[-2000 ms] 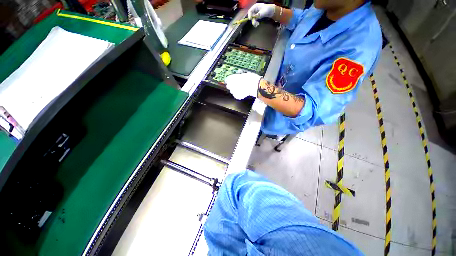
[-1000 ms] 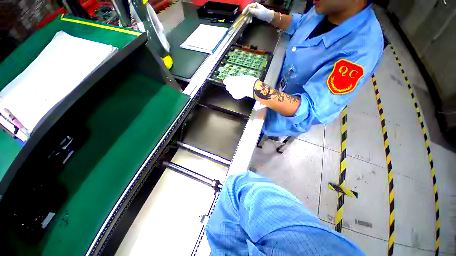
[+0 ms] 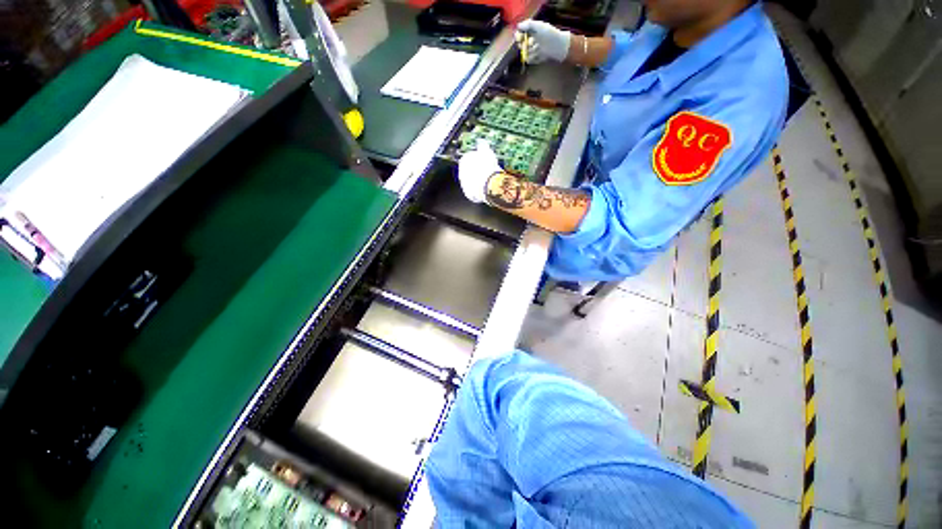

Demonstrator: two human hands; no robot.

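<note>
Neither of my hands is in view; only my blue sleeve shows at the bottom centre, beside the conveyor's right rail. A black carrier with a pale green circuit board panel lies on the conveyor at the bottom left, cut off by the picture's lower edge. A copper-brown strip shows at its far end. Farther up the line, a second carrier holds two green board panels side by side.
A person in a blue smock stands at the far right side of the line, one white glove at the second carrier. Green bench with black parts lies left, paper sheets on its shelf. Cross rods span the conveyor.
A carrier with a board has come into view at the bottom left. The co-worker's near glove has shifted left over the far carrier's edge; the far glove has moved off the rail.
</note>
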